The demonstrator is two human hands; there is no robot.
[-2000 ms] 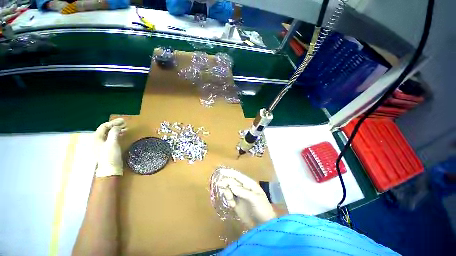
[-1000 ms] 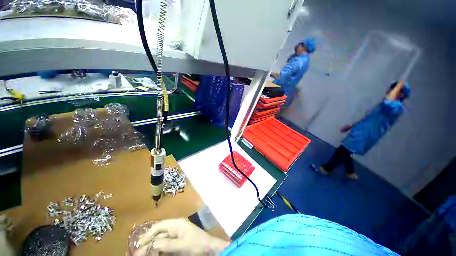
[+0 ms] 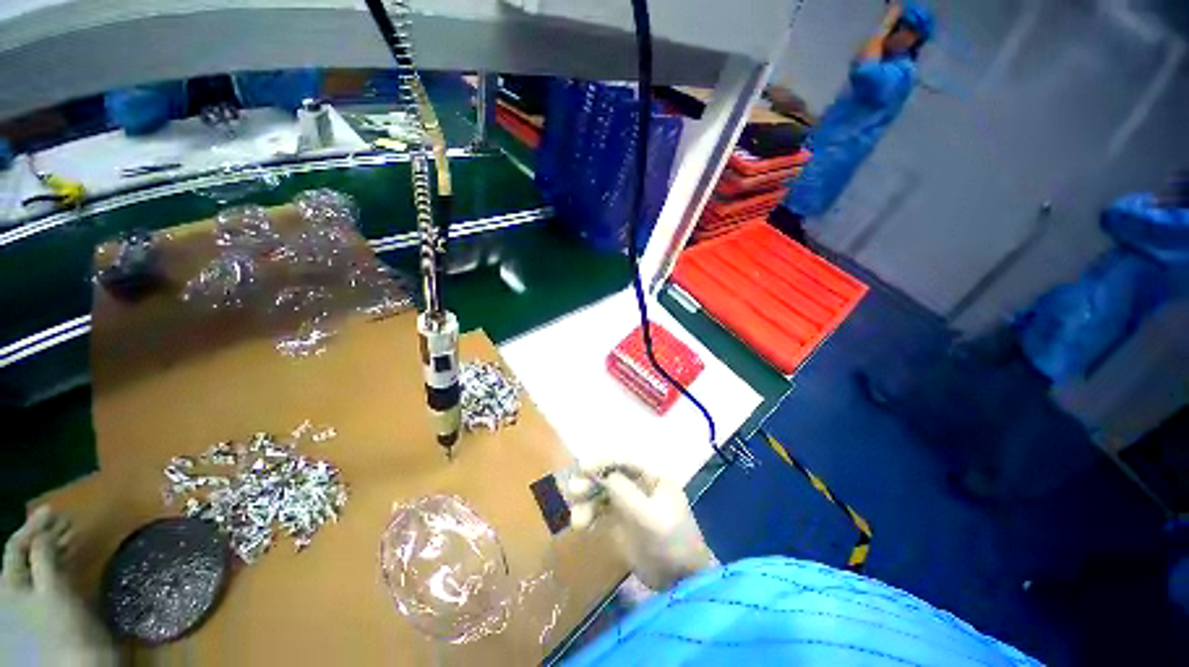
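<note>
A clear plastic housing [image 3: 443, 567] lies on the tan cardboard mat [image 3: 378, 450]. My gloved right hand [image 3: 639, 515] is to its right, over the pale end of a small dark-and-pale block [image 3: 552, 504]; whether the fingers grip it cannot be told. My gloved left hand [image 3: 46, 573] is blurred at the lower left edge, left of the black screw dish [image 3: 166, 580], fingers bent. Small silver metal parts lie in one pile [image 3: 267, 495] beside the dish and another [image 3: 489, 396] by the driver. The electric screwdriver [image 3: 441, 378] hangs upright, untouched, above the mat.
More clear plastic pieces [image 3: 241, 261] lie at the mat's far end. A small red tray [image 3: 656, 369] is on the white bench, with a black cord [image 3: 639, 196] hanging across it. A large red tray [image 3: 769, 293] and blue crates [image 3: 606, 163] stand beyond. Two people [image 3: 854, 111] are at right.
My right hand has let go of the clear housing and moved right to the block. The housing now lies on the mat. The view swung right, then slightly back down. One walking person moved right.
</note>
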